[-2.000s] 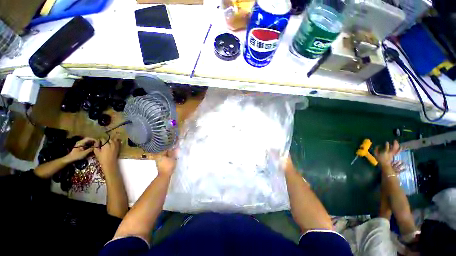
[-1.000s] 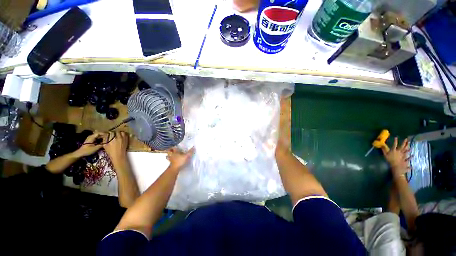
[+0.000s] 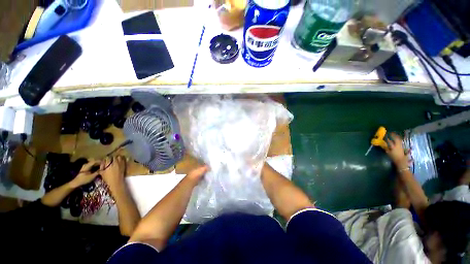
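Observation:
A large crinkled clear plastic bag with white contents lies in front of me, from the shelf edge down to my body. The single pieces inside cannot be made out. My left hand is at the bag's left side, its fingers partly hidden by the plastic. My right hand is at the bag's right side, mostly hidden behind or under the plastic. Both hands seem to gather the bag between them.
A grey desk fan hangs left of the bag. Black housings lie on the brown board. A neighbour's hands hold dark wire over red and white leads. Another person's hand is near a yellow screwdriver. A white shelf runs above.
The bag is narrower and more bunched than before. My right hand has moved left and nearer to me, and my left hand a little right. More brown board and white sheet show right of the bag.

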